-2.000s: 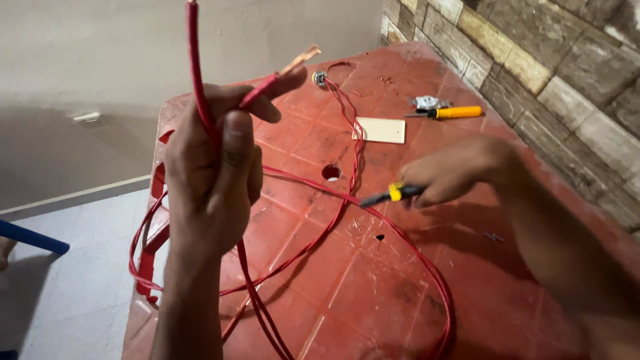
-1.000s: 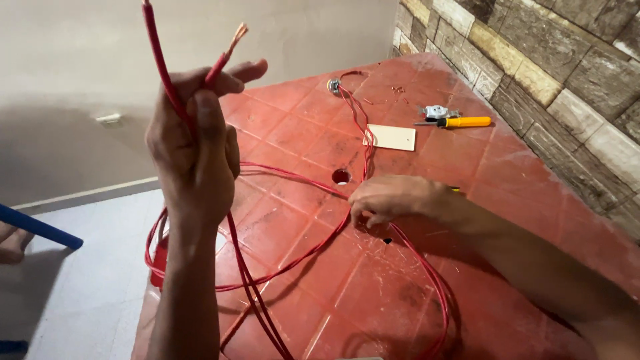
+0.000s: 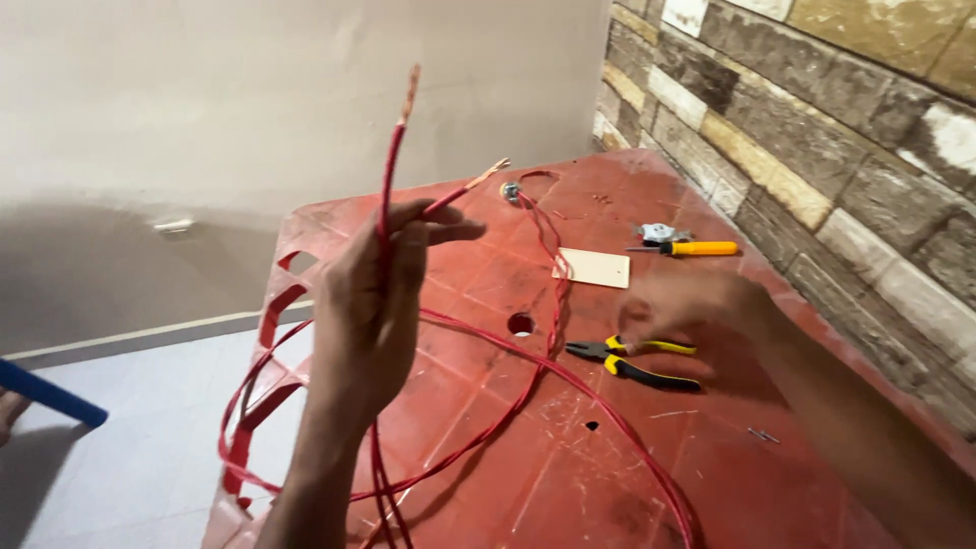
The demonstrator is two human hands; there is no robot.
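My left hand [image 3: 374, 297] is raised over the left part of the red plastic table, closed on two red insulated wires [image 3: 392, 164]. Both wire ends are stripped to bare copper strands [image 3: 412, 91]; one points up, the other up and to the right. My right hand [image 3: 671, 301], blurred, is just above the combination pliers [image 3: 610, 352] with yellow and black handles, which lie on the table with handles spread. Its fingers seem loosely curled, and whether they touch a handle is unclear. The red wires loop across the table to a small metal-and-white fitting [image 3: 511, 192].
On the red table [image 3: 473, 374] lie a cream rectangular plate [image 3: 595, 268], a yellow-handled screwdriver [image 3: 698, 248] beside a switch or socket mechanism [image 3: 659, 233], and small screws [image 3: 763, 435]. A stone-patterned wall [image 3: 801, 160] borders the right. A blue tube [image 3: 49, 393] is at the lower left.
The pliers, in my right hand two seconds ago, now lie on the table. My right hand has moved away from the wires near the table's hole. My left hand still grips the wires.
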